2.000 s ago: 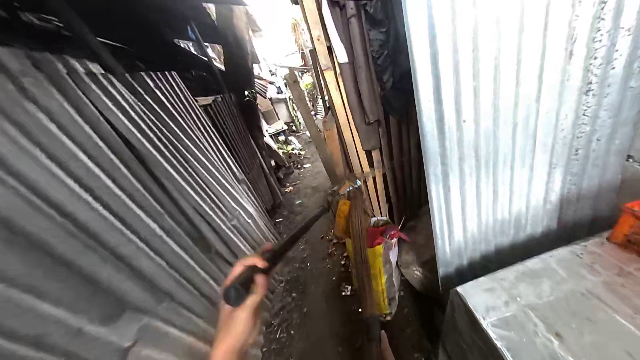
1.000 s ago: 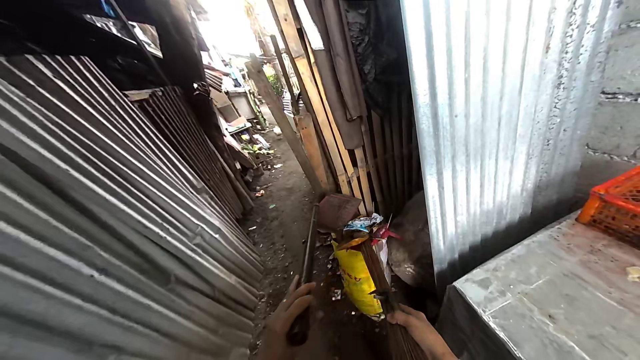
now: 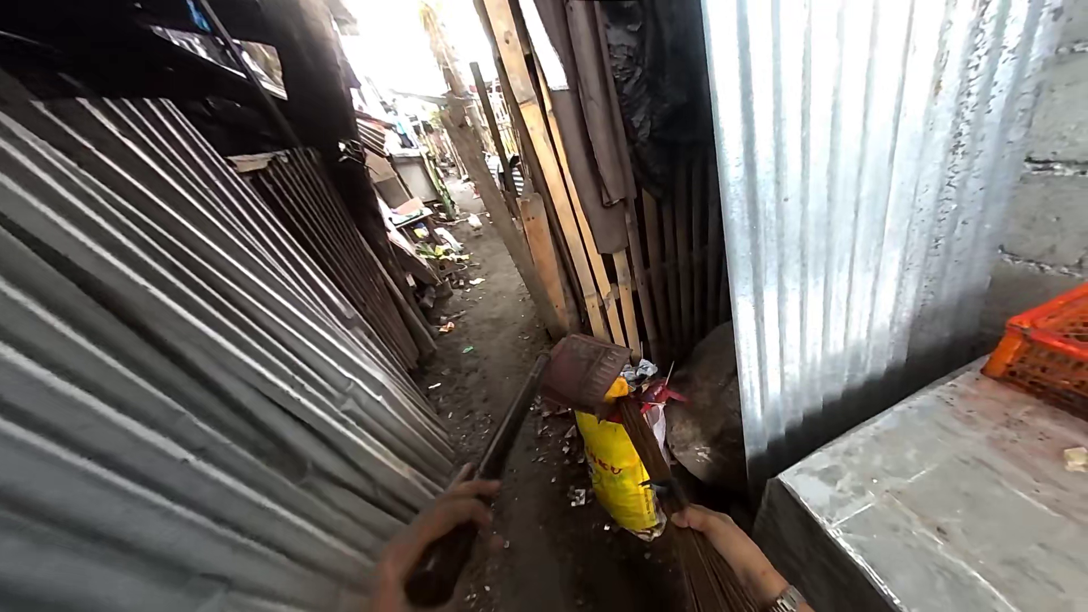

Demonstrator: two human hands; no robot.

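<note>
My left hand grips the dark handle of a dustpan, whose brown pan rests tilted at the mouth of a yellow sack. Trash, some of it white and red, shows at the sack's top. My right hand, with a watch at the wrist, is closed around a brown stick broom. The broom's upper part lies across the sack near the pan's right edge. Whether the broom touches the pan I cannot tell.
Corrugated metal sheets line the left side of a narrow dirt path with scattered litter. Wooden slats and a shiny metal sheet stand at right. An orange plastic crate sits on a concrete slab.
The dustpan has come to the sack's mouth; two seconds ago its handle was held higher at the left. My right hand has come further into view, holding the broom.
</note>
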